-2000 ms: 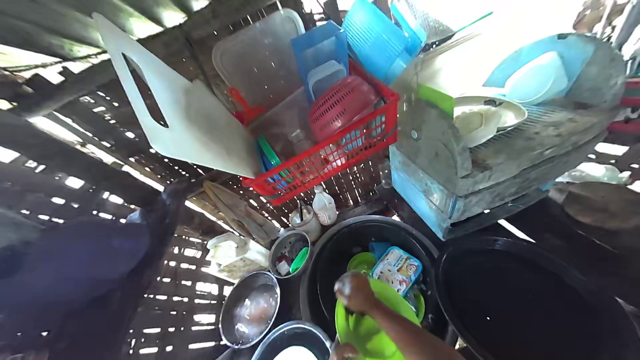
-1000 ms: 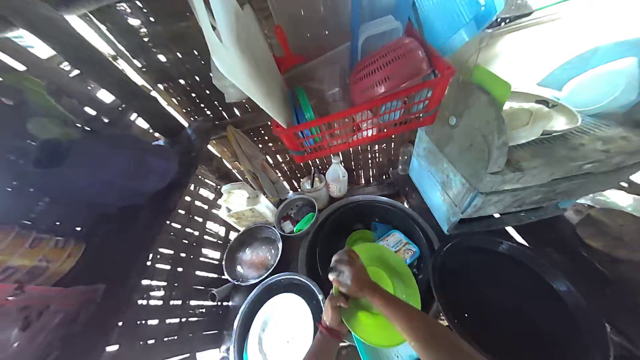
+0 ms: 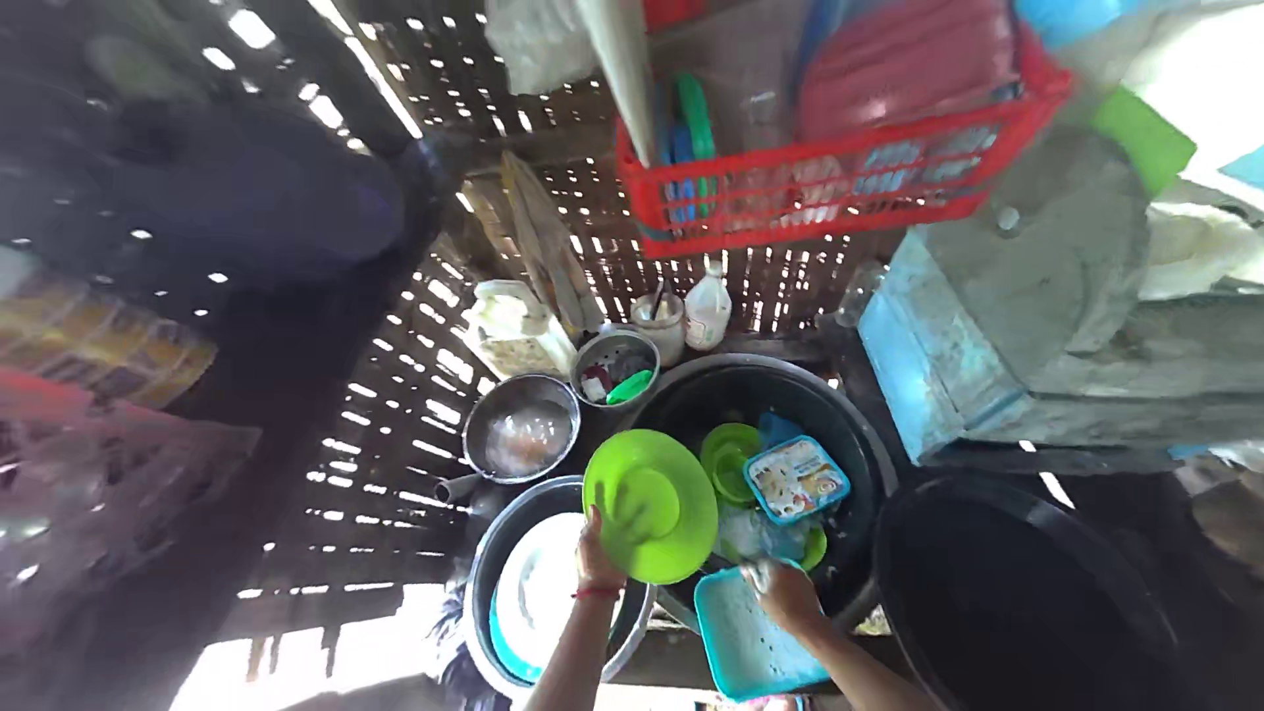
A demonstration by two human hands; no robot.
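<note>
My left hand (image 3: 598,558) grips the rim of a lime-green plastic plate (image 3: 650,506), with fingers behind it showing as a shadow. My right hand (image 3: 785,595) is over the upper edge of a turquoise rectangular tray (image 3: 755,642); whether it grips the tray or something whitish at its fingertips, I cannot tell. Behind them a big black basin (image 3: 681,395) holds green bowls (image 3: 729,459), a turquoise-rimmed container lid (image 3: 796,480) with a printed picture, and sudsy water. Below my left hand a grey-rimmed basin (image 3: 481,622) holds a white plate (image 3: 541,591) and a turquoise item.
Beyond stand a metal bowl (image 3: 521,429), a small strainer bowl (image 3: 615,368) with a green brush, a white bottle (image 3: 708,309) and a plastic jug (image 3: 520,331). A red basket (image 3: 839,188) hangs above. At right are a dark round tub (image 3: 1017,602) and a blue-grey box (image 3: 913,346).
My hands, earlier together at the green plate, are now apart. The plate has moved left with my left hand, and my right hand is now at the turquoise tray. The view has shifted.
</note>
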